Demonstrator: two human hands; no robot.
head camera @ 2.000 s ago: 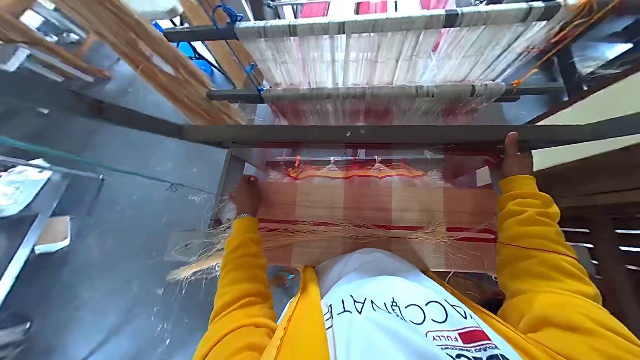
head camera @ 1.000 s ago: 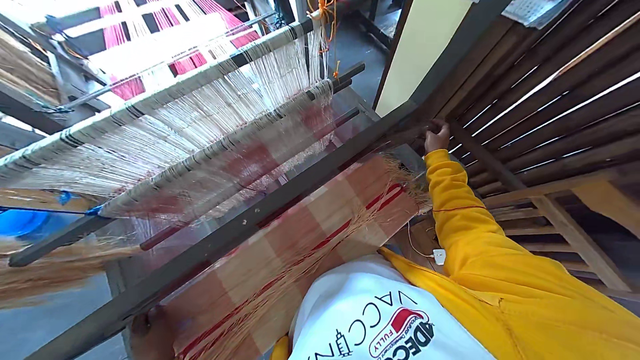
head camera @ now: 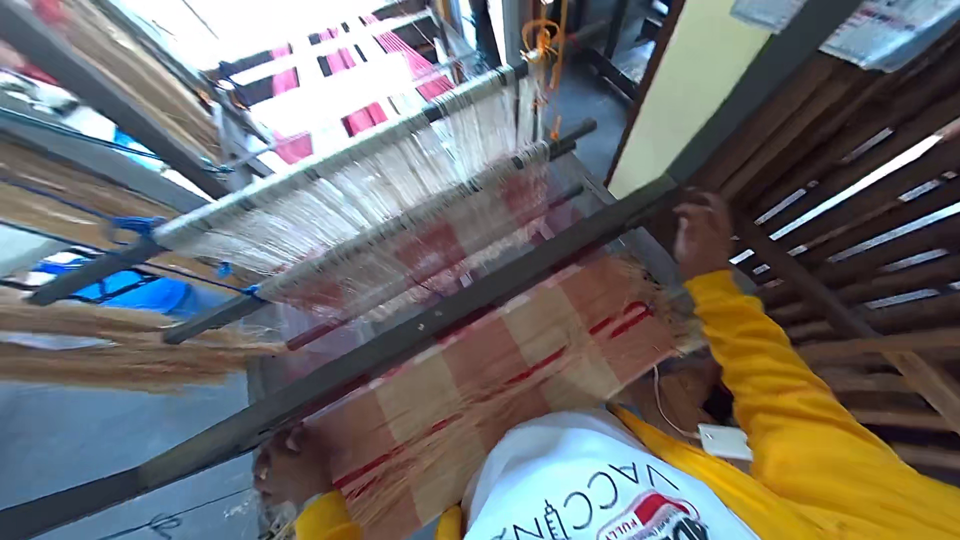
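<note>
Woven cloth point(head camera: 457, 360) in tan and red-brown checks with red stripes lies across the loom before me, loose straw-coloured fibres scattered over it. A long dark wooden beam point(head camera: 420, 326) crosses just beyond it. My left hand point(head camera: 292, 465) rests at the cloth's left edge, under the beam; its grip is blurred. My right hand point(head camera: 703, 232) is at the beam's right part, near the loom frame, fingers curled, and whether it grips anything is unclear. Behind the beam, white heddles point(head camera: 375, 187) hang between rods over the red and white warp.
Bundles of tan fibre point(head camera: 97, 345) hang at the left, near a blue object point(head camera: 142, 292). A slatted wooden wall point(head camera: 885, 195) stands close on the right. Orange cord point(head camera: 544, 45) is tied above the heddles' right end. A small white device point(head camera: 724, 441) with a cord lies by my right sleeve.
The view has turned strongly since two seconds ago. The beam now lies over the cloth's far part; the red and yellow woven edge seen beyond the cloth two seconds ago is out of sight.
</note>
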